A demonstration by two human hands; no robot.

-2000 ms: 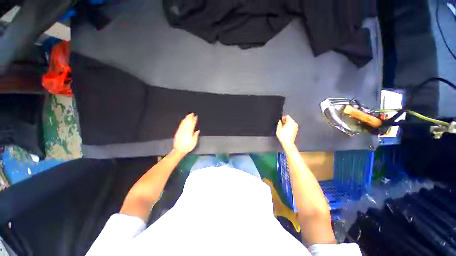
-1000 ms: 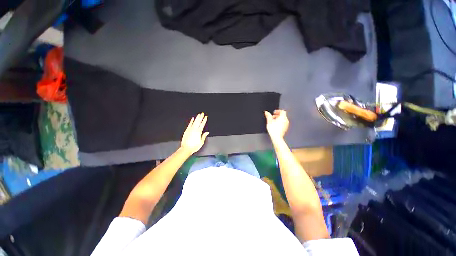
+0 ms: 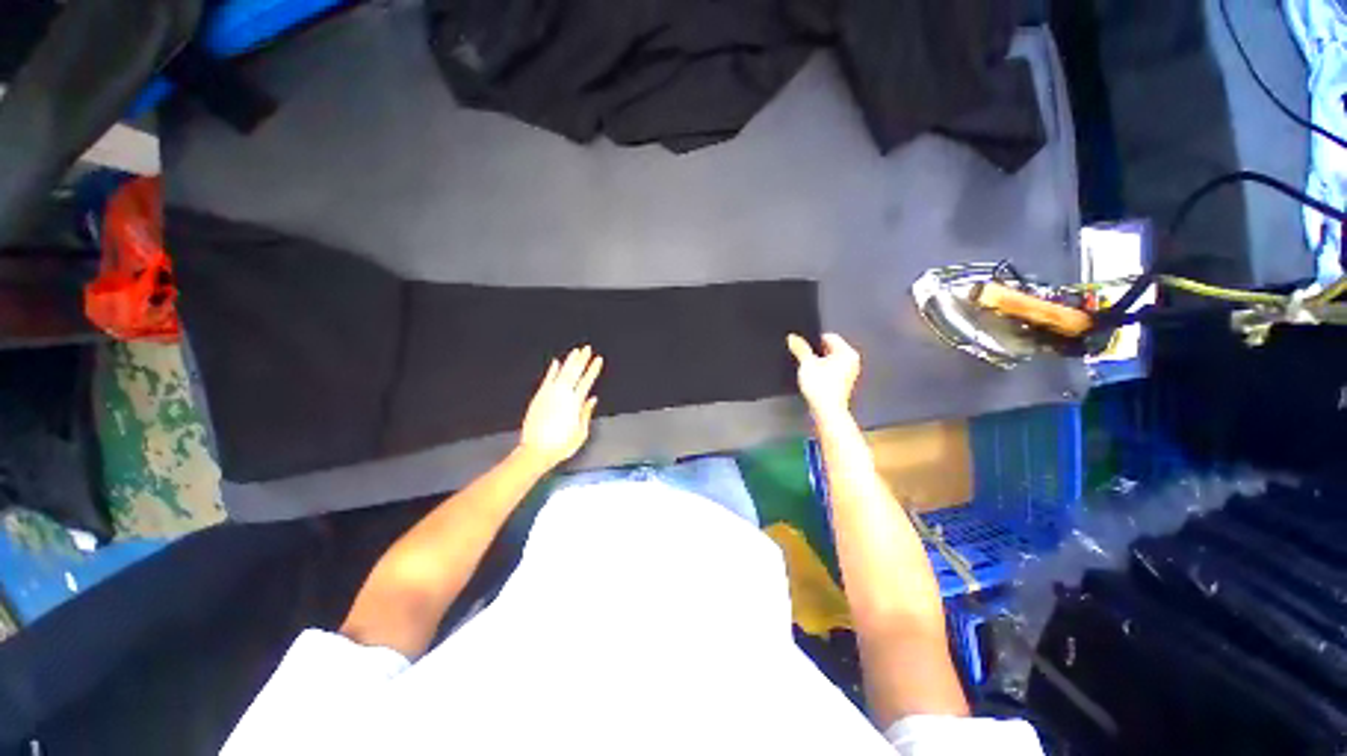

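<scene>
Black trousers (image 3: 621, 347) lie flat on a grey cloth-covered table (image 3: 665, 222), the leg running across it with its straight hem on the right. The wider part lies at the left. My left hand (image 3: 561, 411) rests on the leg's near edge with its fingers apart, holding nothing. My right hand (image 3: 827, 372) is at the near corner of the hem, with the thumb over the cloth and the fingers curled; whether it pinches the hem cannot be told. A steam iron (image 3: 1027, 313) with an orange-brown handle stands right of the hem, untouched.
Black garments (image 3: 724, 67) lie crumpled at the far side. A yellow hose (image 3: 1204, 290) and a black cable run from the iron to the right. A red plastic bag (image 3: 136, 266) hangs at the left. A blue crate (image 3: 1034, 473) with cardboard is below right. Dark garments (image 3: 1211, 620) are stacked at lower right.
The view has shifted, moving the iron and table a little leftward. My left hand has flattened with its fingers spread. My right hand stays near the hem, its fingers slightly changed.
</scene>
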